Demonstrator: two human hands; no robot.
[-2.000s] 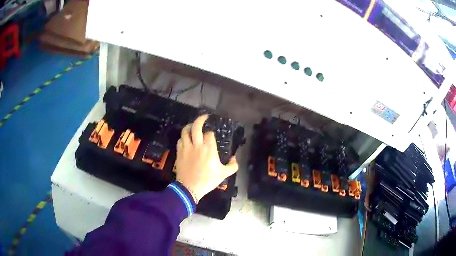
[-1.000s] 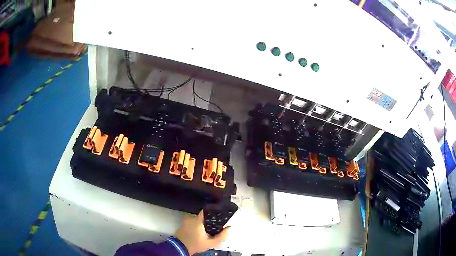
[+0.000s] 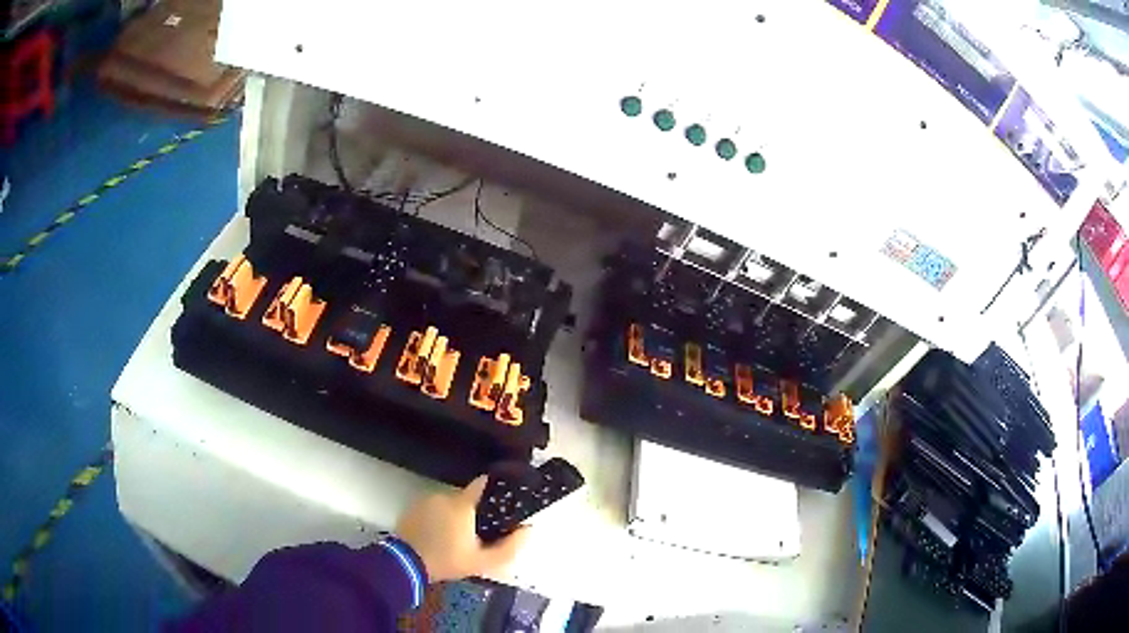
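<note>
My left hand (image 3: 458,532) is at the machine's front edge, below the left fixture's right end. It grips black remote controls (image 3: 505,500), apparently two, overlapped and fanned, with buttons facing up. The left test fixture (image 3: 334,402) has a remote in its middle slot (image 3: 359,327); its other four slots show bare orange cradles (image 3: 294,309). The right test fixture (image 3: 718,427) holds several remotes behind orange and yellowish clamps, with clear or silver press heads (image 3: 761,272) above. My right hand is not in view.
A white plate (image 3: 714,501) lies before the right fixture. A pile of black remotes (image 3: 966,470) lies on the bench at right. The white cabinet (image 3: 495,74) overhangs both fixtures. Small dark panels (image 3: 545,612) show at the bottom edge. Thin cables hang behind the left fixture.
My left hand has moved from the left fixture's right end down to the front edge with remotes. The fixture's two right slots now show bare cradles. Press heads now show over the right fixture.
</note>
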